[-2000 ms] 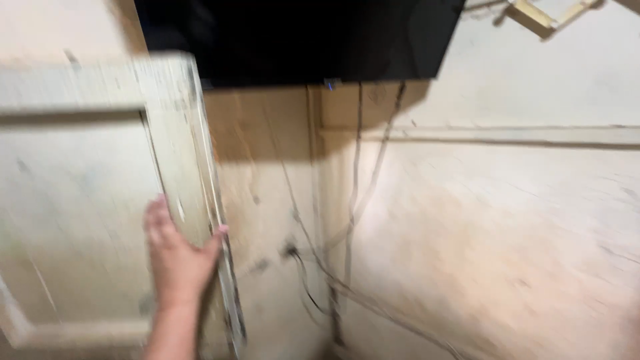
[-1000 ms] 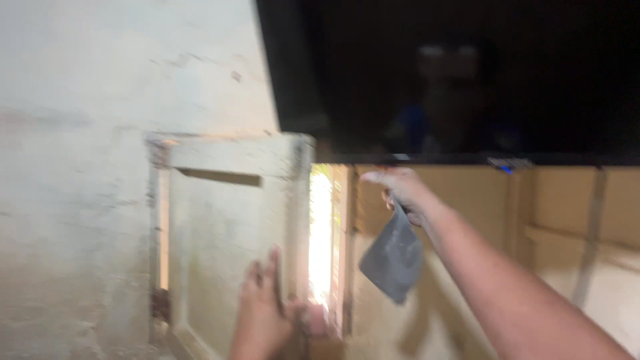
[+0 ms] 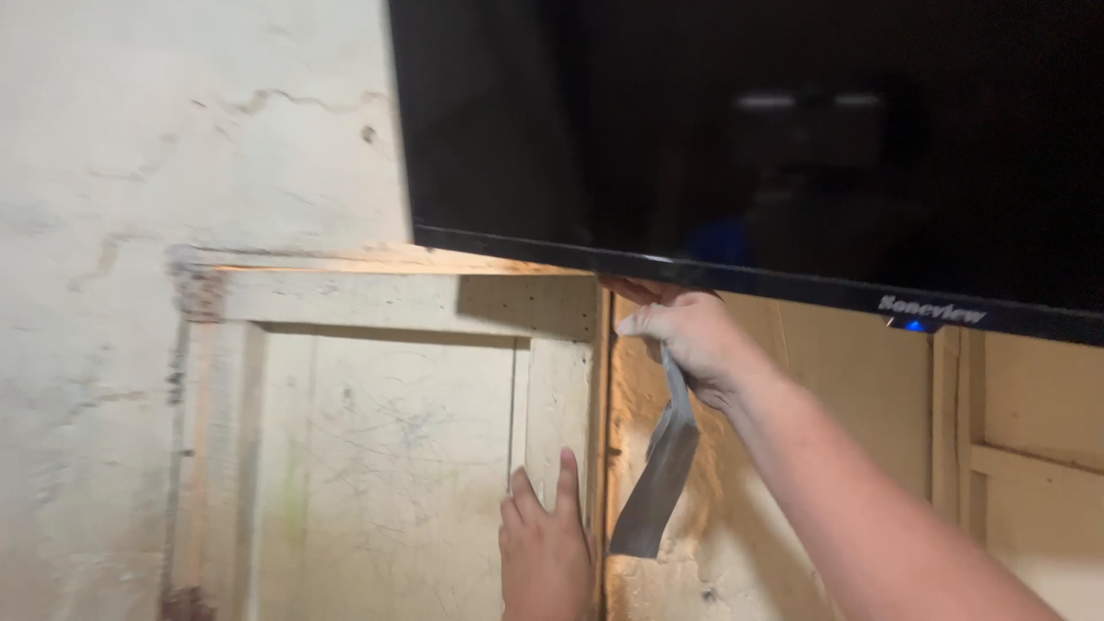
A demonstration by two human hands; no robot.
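Note:
A cream-painted wooden shutter panel (image 3: pixel 388 448) lies within its frame on the left. My left hand (image 3: pixel 548 552) rests with fingers spread against its right stile. My right hand (image 3: pixel 681 332) reaches up to the top right corner of the panel, just under the television (image 3: pixel 733 155); its fingertips are partly hidden behind the screen's lower edge. From that hand hangs a grey strip (image 3: pixel 660 492), seemingly of tape or cloth, bent partway down.
The wide black television overhangs the panel's upper right, with a blue light on its lower edge. A cracked, stained wall (image 3: pixel 103 259) lies to the left. Wooden wall boards with battens (image 3: pixel 949 414) stand at the right, behind my right forearm.
The panel, swung open a second ago with a bright gap at its right, now sits against its frame. My right hand with the grey strip has come to its top corner. The view has shifted.

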